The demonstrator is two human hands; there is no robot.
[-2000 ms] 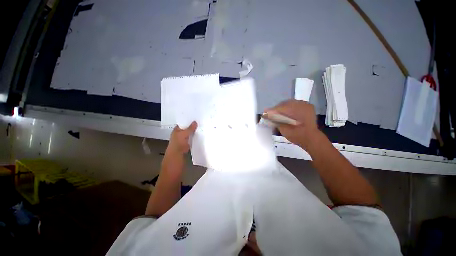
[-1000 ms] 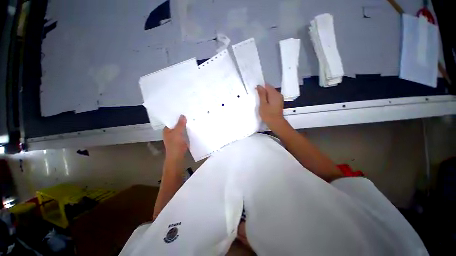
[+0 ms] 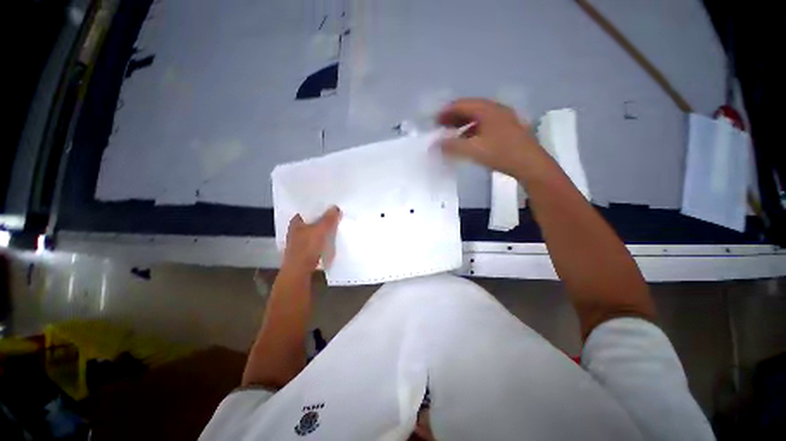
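Observation:
A white cut panel (image 3: 396, 241) with small dark dots and a perforated lower edge lies spread in front of me, over the table's front edge. My left hand (image 3: 312, 241) holds its left part, thumb on top. My right hand (image 3: 470, 133) is blurred at its upper right corner, with a thin white edge between the fingers. A folded panel (image 3: 503, 202) lies right of the panel, partly hidden by my right forearm. A bundle of folded panels (image 3: 566, 151) lies beyond it, partly behind my hand.
Pale grey sheet (image 3: 215, 112) covers the table over dark material. A white sheet stack (image 3: 715, 172), red-handled scissors (image 3: 731, 117) and a wooden stick (image 3: 638, 57) are at the right. A yellow crate (image 3: 73, 353) stands on the floor at left.
My right hand has moved up from the panel's right side to its upper right corner. The separate narrow strip seen beside the panel a second ago no longer shows. The camera view has shifted.

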